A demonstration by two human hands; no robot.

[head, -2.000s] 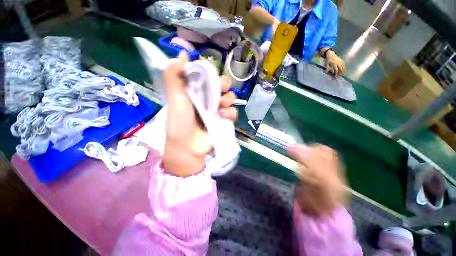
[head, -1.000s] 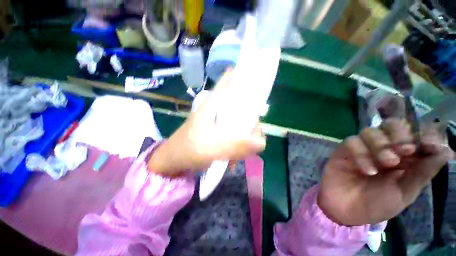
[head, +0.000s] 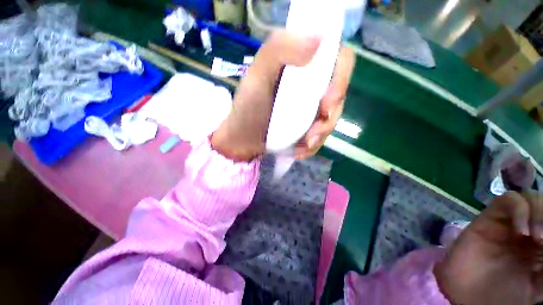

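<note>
My left hand point(head: 297, 89), raised at the upper middle, is closed around a smooth white headphone part point(head: 303, 83), blurred and overexposed; its top is cut off by the upper edge. My right hand point(head: 497, 253) is at the lower right, partly cut off by the right edge, its fingers curled; I cannot tell whether it holds anything. A dark grey printed bag point(head: 277, 229) lies below my left hand, on the pink mat point(head: 89, 184).
A blue tray point(head: 53, 146) heaped with cables point(head: 59, 77) stands at left. White sheets point(head: 190, 107), a cord coil point(head: 119, 131) and a small tube point(head: 227, 68) lie nearby. More grey bags point(head: 417, 214) lie at right, beside the green conveyor point(head: 399, 113).
My left hand has moved up and right with the white part. My right hand has moved down to the right; the dark tool seen above it is out of view.
</note>
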